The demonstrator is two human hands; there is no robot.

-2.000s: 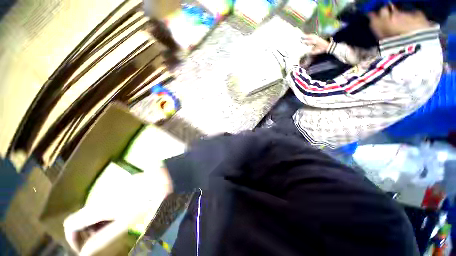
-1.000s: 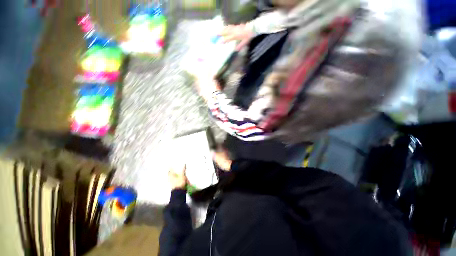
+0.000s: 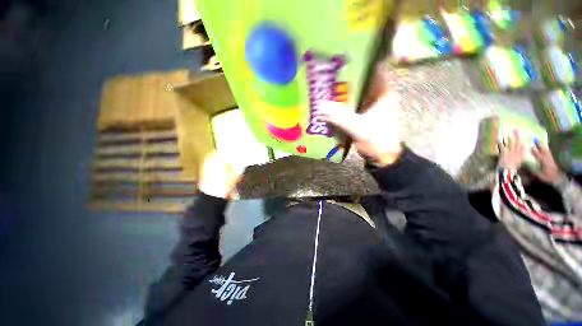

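A bright green product box [image 3: 274, 83] with blue, yellow and pink round pictures stands large in front of me, cut off by the top edge. My right hand [image 3: 376, 130] grips its right edge, with the thumb over the printed face. My left hand [image 3: 218, 175] is overexposed, at the near side of the open brown carton [image 3: 188, 121], below the green box; its fingers and any hold are unclear. A white, green-edged box [image 3: 241, 135] lies inside the carton, partly hidden by the green box.
A slatted wooden pallet [image 3: 137, 175] is on the blue-grey floor at left. The speckled table [image 3: 434, 95] extends right, with several colourful boxes [image 3: 507, 63] at upper right. A co-worker's hands [image 3: 523, 156] and striped sleeves are at right, over another box. Brown carton edges show at top.
The view has swung towards the carton and pallet. My hands were together at a white-sided box on the table; now they are apart and a green-faced box is raised in my right hand.
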